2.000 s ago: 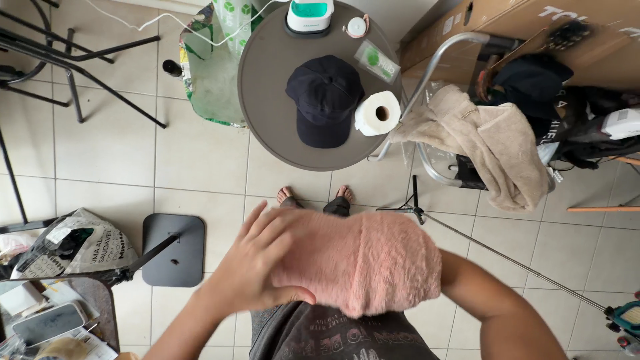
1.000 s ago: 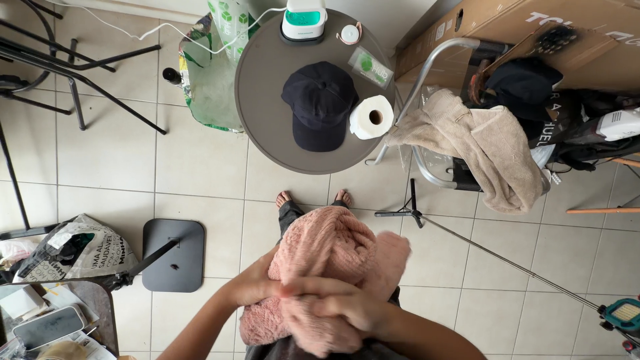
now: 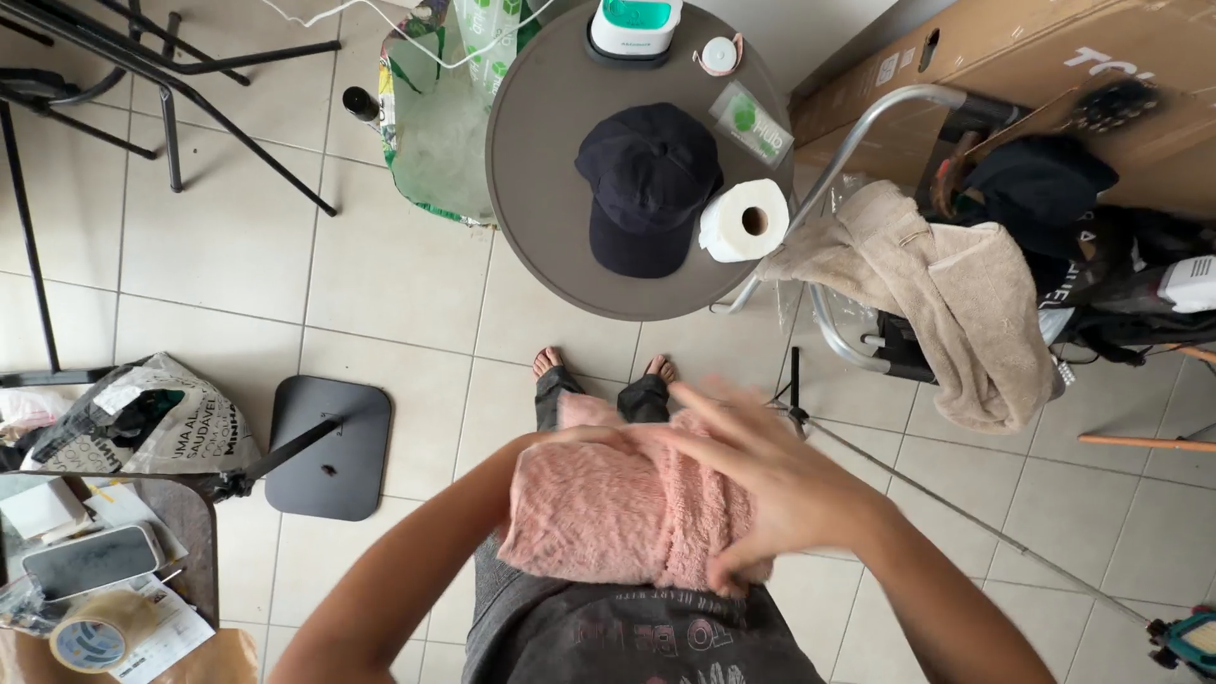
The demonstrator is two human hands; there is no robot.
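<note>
A fluffy pink cloth (image 3: 608, 513), folded into a thick bundle, is held in front of my waist. My left hand (image 3: 589, 435) reaches to its far side from the left; most of its fingers are hidden behind the cloth, which rests against that forearm. My right hand (image 3: 760, 470) lies at the bundle's right end with its fingers spread, thumb at the near edge, slightly blurred. A small pink flap (image 3: 587, 408) sticks out beyond the far edge.
Ahead stands a round grey table (image 3: 541, 256) with a dark cap (image 3: 651, 180), a paper roll (image 3: 746, 223) and a white device (image 3: 635, 27). A beige towel (image 3: 969, 294) hangs on a metal-framed chair at right. A black base plate (image 3: 328, 456) and a cluttered side table (image 3: 199, 532) are at left.
The pink cloth was bunched between both hands a second ago; now it is a flatter, wider bundle. My right hand has moved to its right end and its fingers have spread.
</note>
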